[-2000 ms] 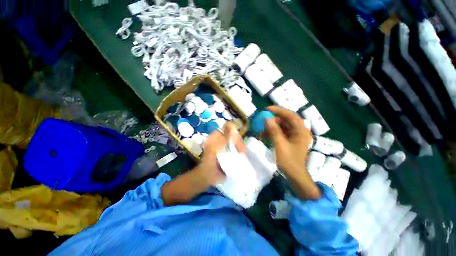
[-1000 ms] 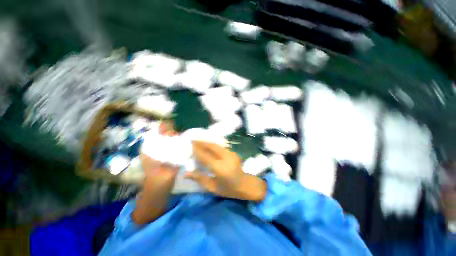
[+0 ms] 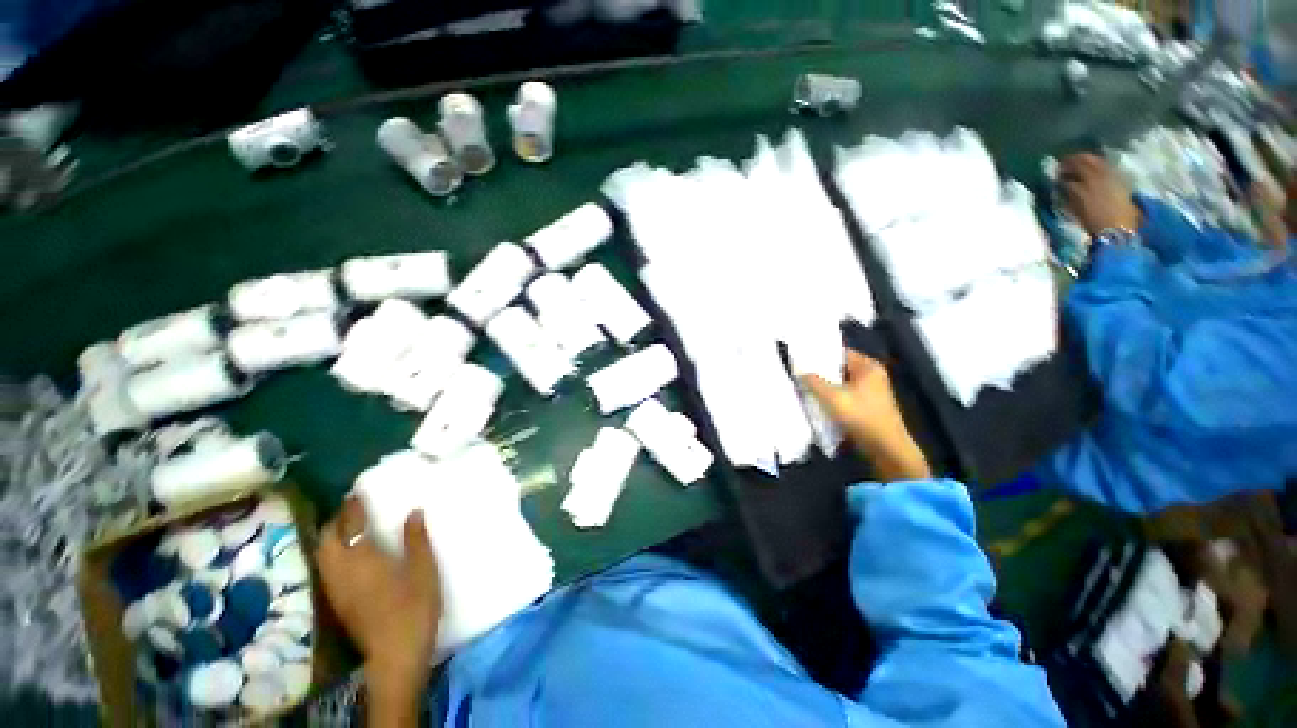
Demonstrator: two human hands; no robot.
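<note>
My left hand (image 3: 381, 586) lies between the disc box and the stack of white sleeves (image 3: 462, 541); its thumb is over the stack's left edge and its fingers are apart. My right hand (image 3: 871, 415) is at the near end of the rows of bagged units (image 3: 740, 285) on a black tray (image 3: 799, 529). Its thumb and fingers are closed on one bagged unit (image 3: 815, 361), which lies in line with the others. The cardboard box (image 3: 324, 640) holds white and blue discs (image 3: 245, 605).
Several white cylindrical devices (image 3: 396, 275) lie on the green bench (image 3: 683, 125) ahead, a few farther back (image 3: 462, 131). A second tray of bagged units (image 3: 953, 256) is right. Another person's blue sleeve (image 3: 1173, 356) is beyond it. White cables (image 3: 43, 541) are far left.
The view has swung right. My right hand has moved from beside my left hand to the tray of bagged units. My left hand no longer holds up a white item and is by the sleeves.
</note>
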